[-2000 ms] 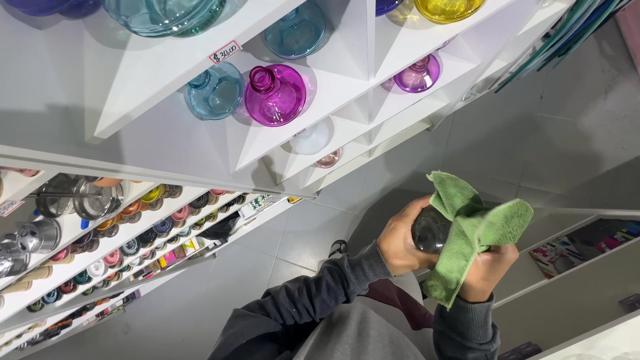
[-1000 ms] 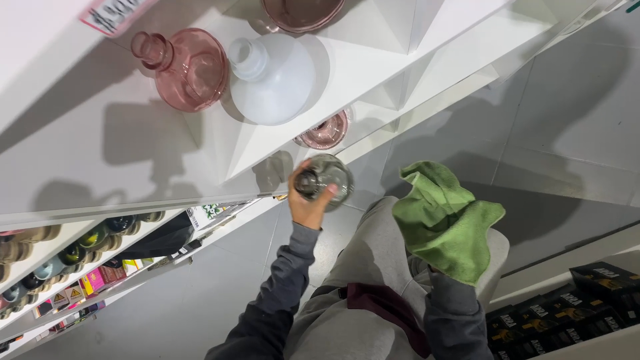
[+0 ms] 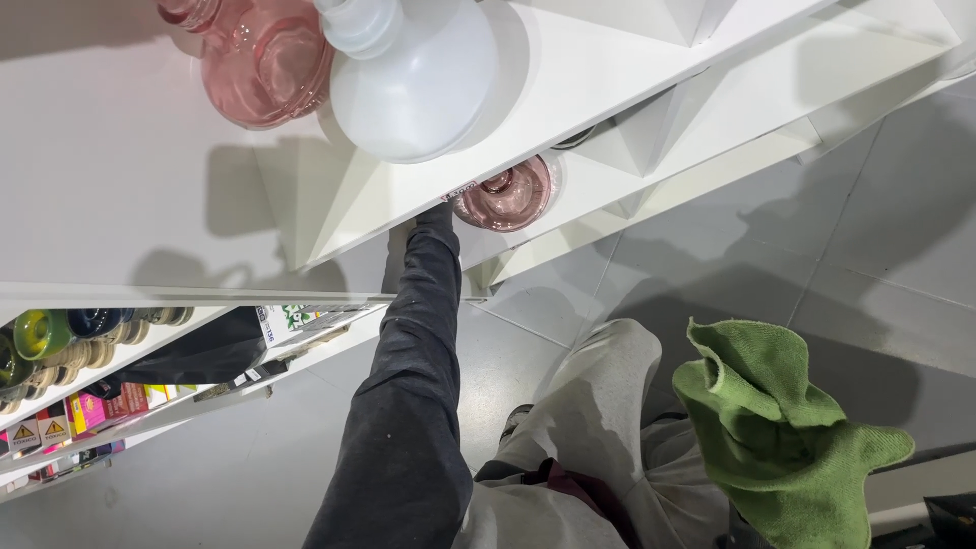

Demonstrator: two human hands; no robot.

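Note:
My left arm in its dark sleeve reaches up into a lower compartment of the white shelf unit (image 3: 595, 84); the shelf edge hides my left hand and whatever it may hold. Just right of the cuff stands a pink glass vase (image 3: 509, 200) on the lower shelf. A green cloth (image 3: 770, 427) lies draped over my right hand, which it covers completely, at the lower right. On the shelf above are a pink glass vase (image 3: 267, 69) and a white vase (image 3: 415, 84), side by side. Part of a dark round object (image 3: 573, 139) shows under the shelf edge.
At the left, another shelf holds green and dark glass pieces (image 3: 42, 334), a black bag (image 3: 194, 354) and small boxes (image 3: 84, 412). A price tag (image 3: 458, 191) hangs on the shelf edge. Grey floor tiles (image 3: 526, 313) and my knees are below.
My left hand, which held a dark glass vase by its neck a second ago, has gone into the lower compartment out of sight. Earlier, both hands were at that vase with the green cloth.

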